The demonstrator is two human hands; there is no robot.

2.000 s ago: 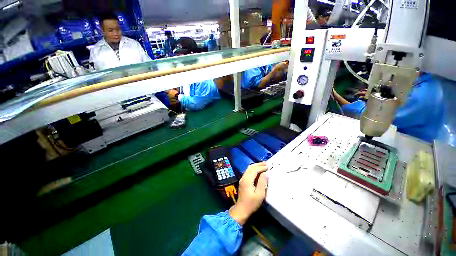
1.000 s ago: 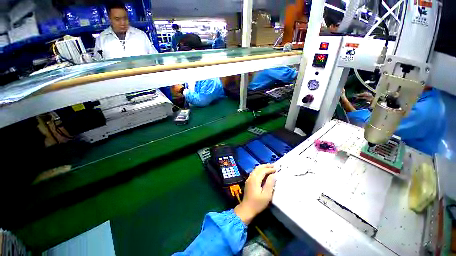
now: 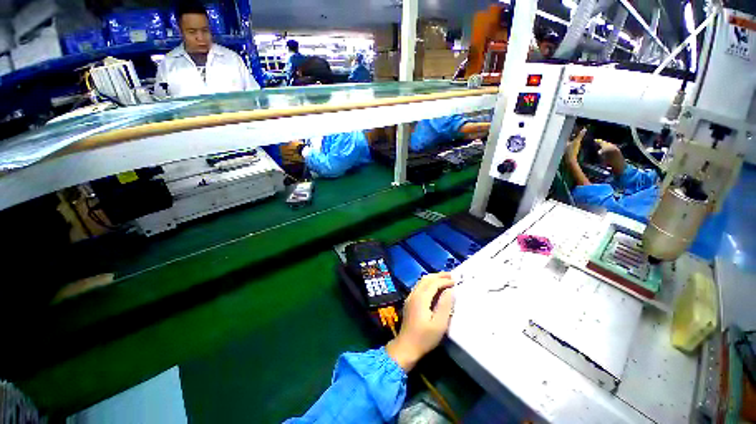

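My left hand (image 3: 426, 321), bare with a blue sleeve, rests on the left edge of the white machine table (image 3: 530, 286) and holds nothing. My right hand is not in view. At the table's back right, a slotted plate (image 3: 628, 255) lies in a green and red-brown fixture (image 3: 609, 274). The beige machine head (image 3: 676, 222) stands over the fixture's right part. Whether its tip touches the plate cannot be told.
A black keypad terminal (image 3: 375, 277) with an orange plug and blue flat units (image 3: 431, 248) lie left of the table. A yellow block-like item (image 3: 695, 313) and a pink item (image 3: 535, 243) lie on the table. A control panel (image 3: 517, 124) stands behind. People work across the bench.
The machine head has moved right relative to the fixture, and the fixture has shifted back from its place two seconds ago. My left hand stays on the table edge. The view has turned slightly.
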